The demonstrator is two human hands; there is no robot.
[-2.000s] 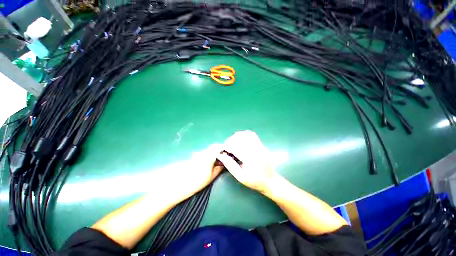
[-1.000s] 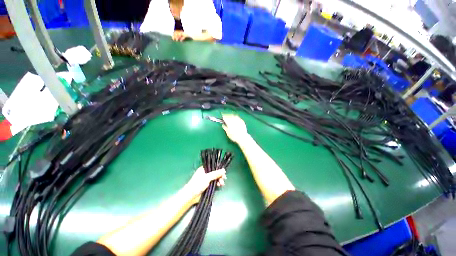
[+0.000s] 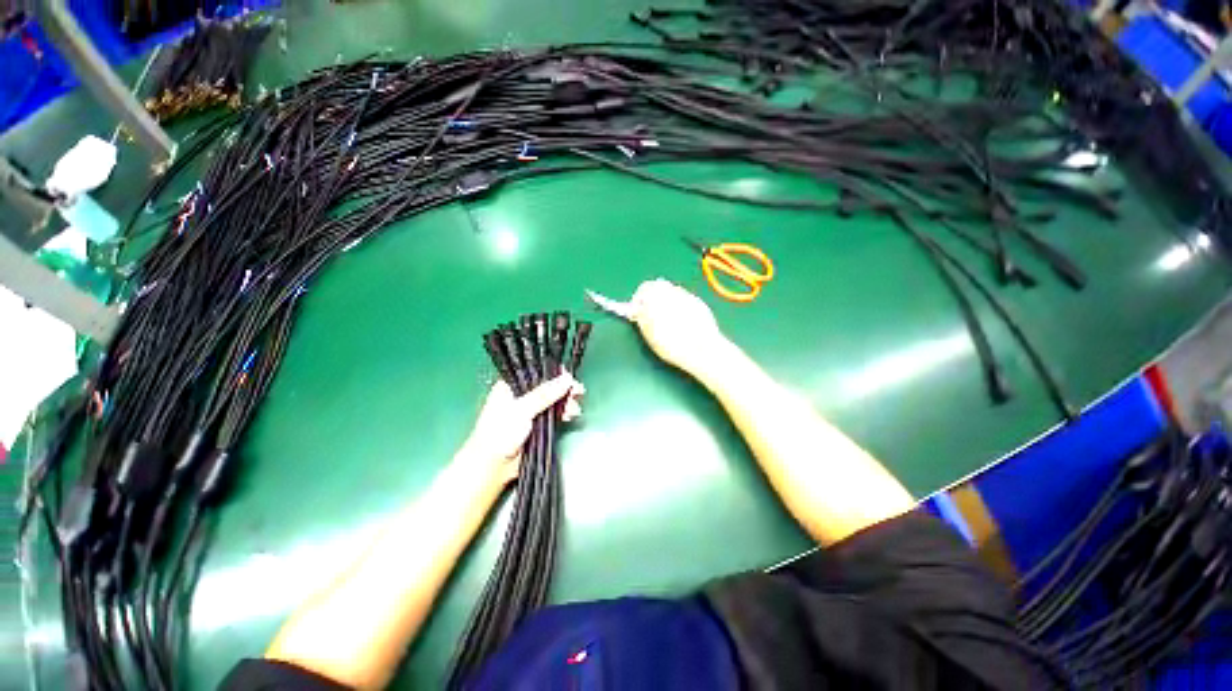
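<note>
My left hand [image 3: 520, 416] is closed around a bundle of black branch cables [image 3: 524, 540], just below their ends. The round connectors [image 3: 538, 338] point up and away from me in a fan above the fist. The cables run down towards my body and out of the picture. My right hand [image 3: 672, 324] holds a slim silver-grey craft knife [image 3: 611, 305], its pointed tip towards the left, a little above and to the right of the connectors and apart from them. Orange-handled scissors [image 3: 735, 271] lie on the green table just beyond my right hand.
A large harness pile [image 3: 446, 128] curves along the far and left side of the green table [image 3: 392, 365]. Moulded splitters [image 3: 139, 466] lie at the left. More cables [image 3: 1000, 203] lie at the right. A blue bin [image 3: 1067, 520] with black cables is below the right table edge.
My right hand has come away from the far side with the knife in it. The scissors show again, farther right than two seconds ago. My left hand still holds the bundle, its connectors now spread out.
</note>
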